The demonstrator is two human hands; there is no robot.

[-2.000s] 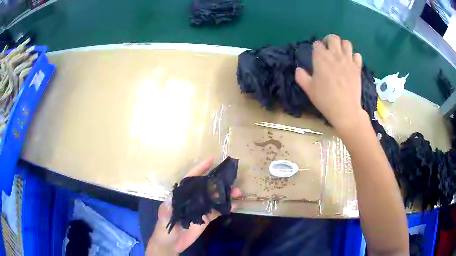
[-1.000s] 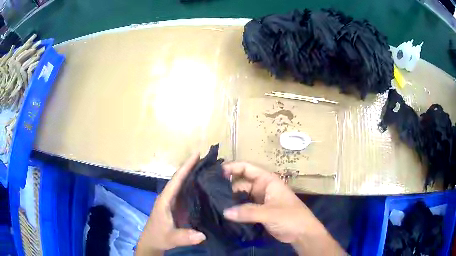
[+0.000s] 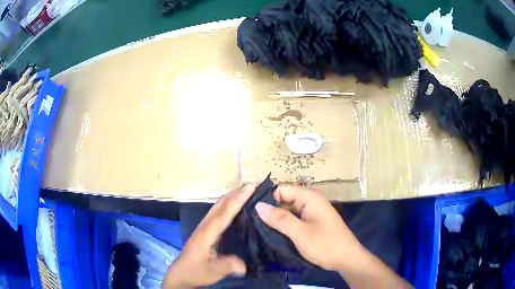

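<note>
A black jagged part (image 3: 254, 240) is held over the lap, just below the bench edge. My left hand (image 3: 212, 242) wraps its left side. My right hand (image 3: 316, 228) grips it from the right, the thumb on its upper face. The fingers hide much of the part. On the cardboard pad (image 3: 339, 163) above the hands lie a small white oval dish (image 3: 304, 143) and thin pale sticks (image 3: 313, 93).
Black parts are heaped at the bench's back (image 3: 333, 42) and at the right (image 3: 485, 121). White bottles (image 3: 437, 27) and a yellow tool (image 3: 428, 51) stand by the heap. Blue bins are at left (image 3: 34, 152) and lower right (image 3: 432, 242). A green conveyor (image 3: 124, 34) runs behind.
My right hand has come from the back heap to the black part in my left hand, and both now hold it. In the last second the right thumb has moved up on the part.
</note>
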